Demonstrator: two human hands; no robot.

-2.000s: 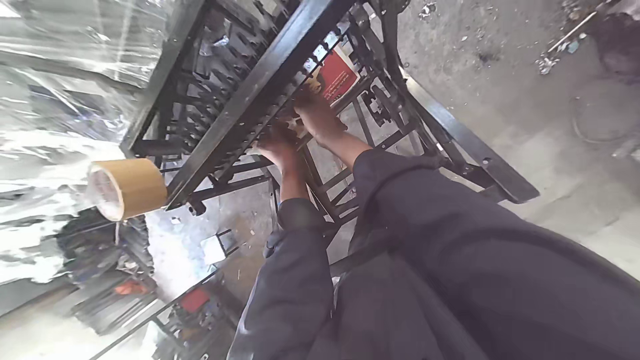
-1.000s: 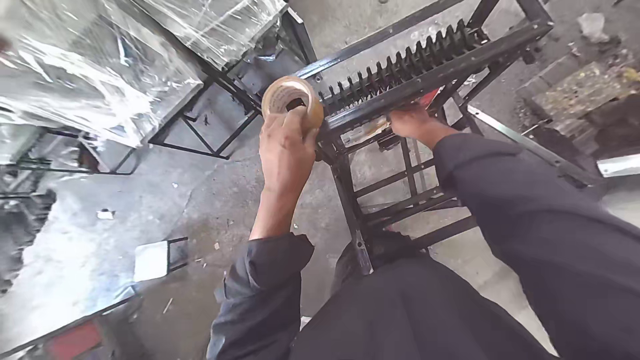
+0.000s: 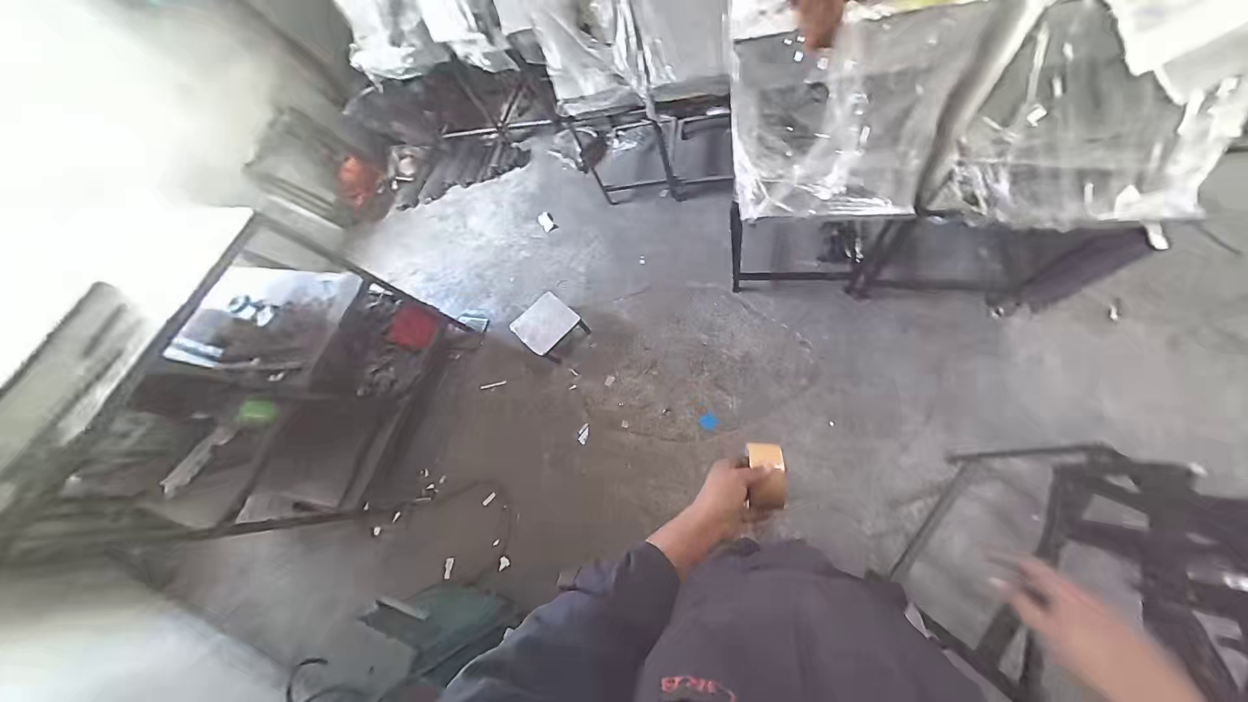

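Note:
My left hand grips a roll of brown packing tape in front of my body, low in the middle of the view. Blurred by motion, my right hand is at the lower right with its fingers apart and nothing in them. Beside it stands a black metal frame, also blurred; whether the hand touches it cannot be told.
Plastic-wrapped units on black metal legs stand at the upper right, with part of another person's hand above. A small stool stands on the concrete floor. A metal-framed workbench is at left. Scraps litter the floor.
The view has swung away from the slotted black frame. Two seconds ago the tape roll was on that frame's end; my left hand then took it and holds it now. My right hand has come away from the slotted frame.

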